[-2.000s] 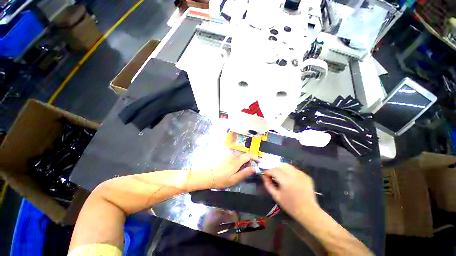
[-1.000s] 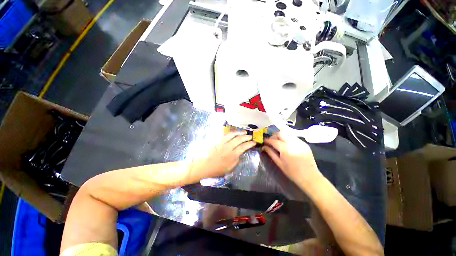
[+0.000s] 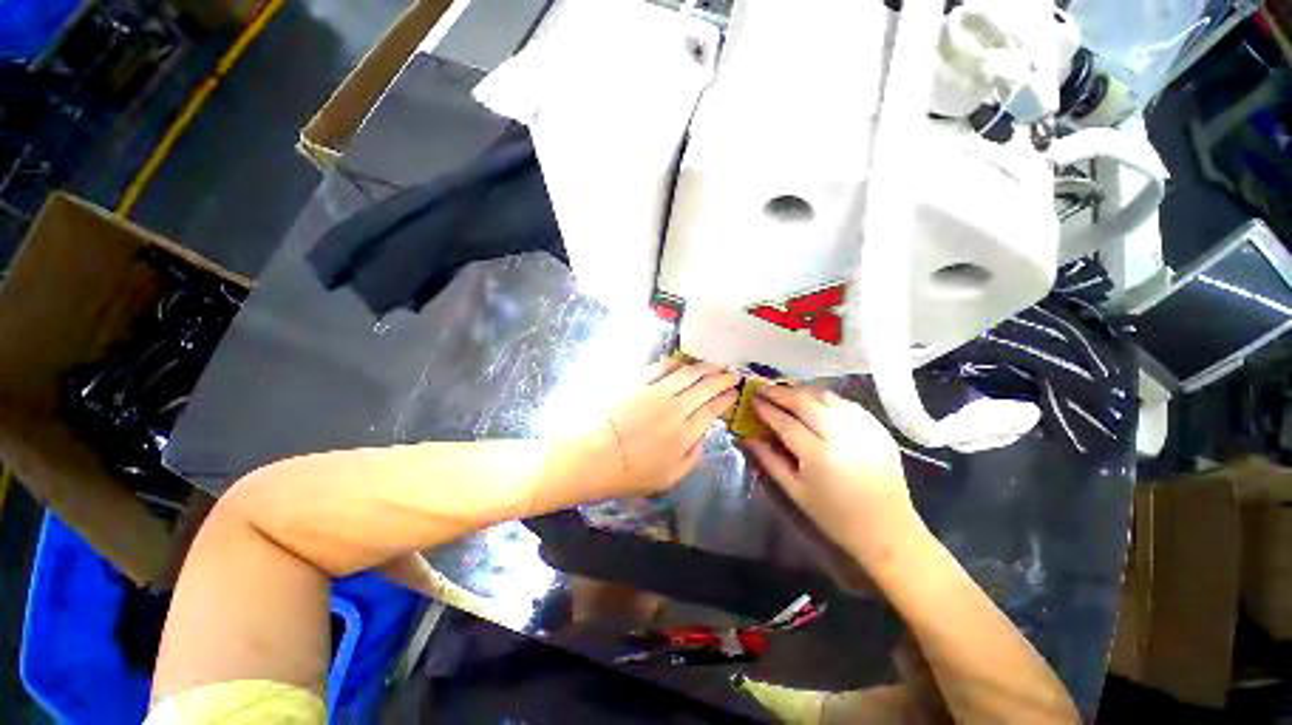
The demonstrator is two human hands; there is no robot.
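Observation:
The white sewing machine head with a red logo stands in front of me. My left hand lies flat at the left of the yellow-orange sewing clamp under the head. My right hand has its fingers at the clamp's right side. Both hands hide most of the clamp, and whatever lies under the fingers is hidden. A black strap lies near the front table edge. Red thread snips lie beside it.
Black straps are piled on the table at left. Dark strap pieces with pale lines lie right of the head, near a white curved arm. A cardboard box, a blue bin and a control panel surround the table.
Both hands have moved up from in front of the clamp to the clamp itself. The view has moved closer to the machine head, which looks larger, and the white curved arm now crosses its front.

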